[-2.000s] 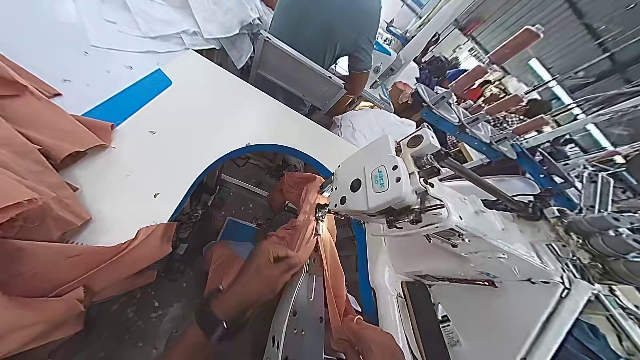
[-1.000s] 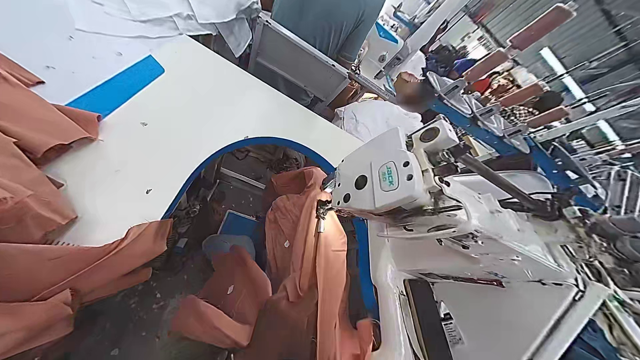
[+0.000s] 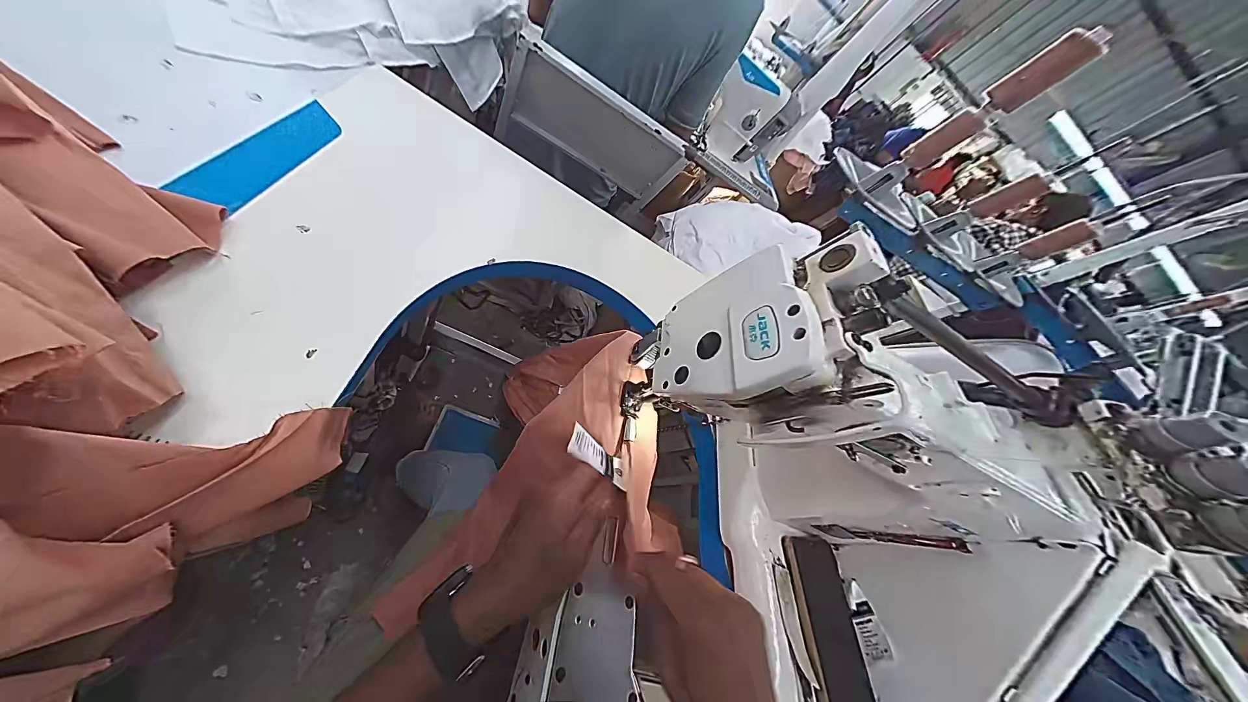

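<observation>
An orange-brown fabric piece point(image 3: 575, 409) runs under the presser foot point(image 3: 634, 395) of a white Jack sewing machine point(image 3: 746, 336) and hangs toward me. My left hand point(image 3: 551, 531), with a dark watch on its wrist, grips this fabric just below the foot. A small white label point(image 3: 588, 447) bearing print lies on the fabric at my left fingertips. What looks like my right hand point(image 3: 702, 609) is low on the right side of the narrow metal machine arm point(image 3: 590, 624); blur and similar colours hide its fingers and its hold.
More orange-brown fabric pieces point(image 3: 88, 361) lie over the left side of the white table point(image 3: 439, 185). A blue-edged cutout curves around the sewing area. White cloth point(image 3: 736, 234) is heaped behind the machine, and a person point(image 3: 648, 49) sits beyond. Thread cones point(image 3: 1048, 73) stand at upper right.
My left hand, out of view one second ago, is back at the fabric below the foot. The white label now shows there. The loose fabric has been drawn together beneath the hand.
</observation>
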